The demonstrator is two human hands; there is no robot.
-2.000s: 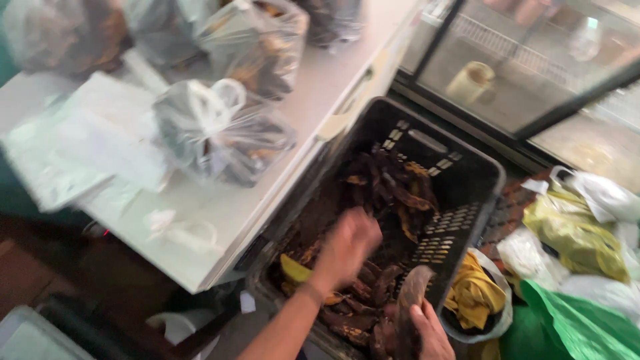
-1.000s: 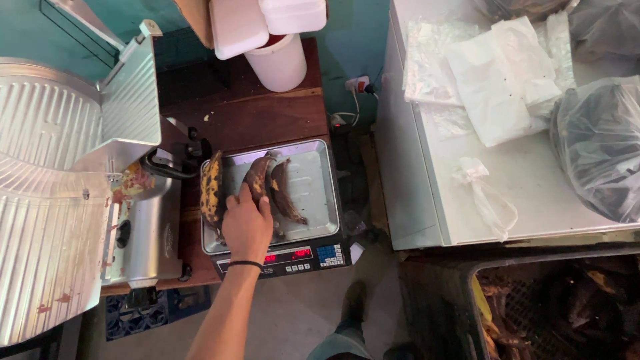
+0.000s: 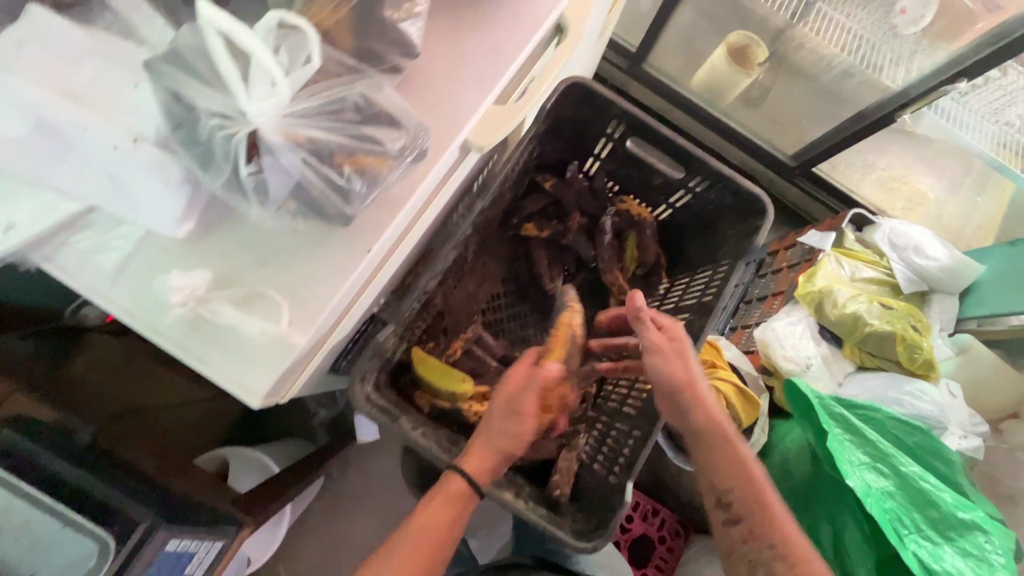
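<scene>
My left hand (image 3: pixel 520 400), with a dark band at its wrist, grips a yellow and brown plantain (image 3: pixel 566 328) above a black plastic crate (image 3: pixel 688 184). Just right of that plantain, my right hand (image 3: pixel 652 348) has its fingers apart and nothing in it. Dark, very ripe plantains (image 3: pixel 576 208) lie in the far part of the crate. Nearer, at its left end, a yellow-green piece (image 3: pixel 442 374) rests on more dark fruit. My hands hide part of the crate's contents.
A white chest or counter (image 3: pixel 384 232) at left bears a tied clear bag (image 3: pixel 288 128) of fruit. Glass-fronted cabinet doors (image 3: pixel 768 96) stand behind. Green (image 3: pixel 880 472) and yellow plastic bags (image 3: pixel 868 312) lie at right. Part of the scale (image 3: pixel 176 548) shows at lower left.
One second ago my left hand was on plantains on the scale's tray; now it holds a plantain over the crate. My right hand is in view again. The view has swung from the scale to the crate.
</scene>
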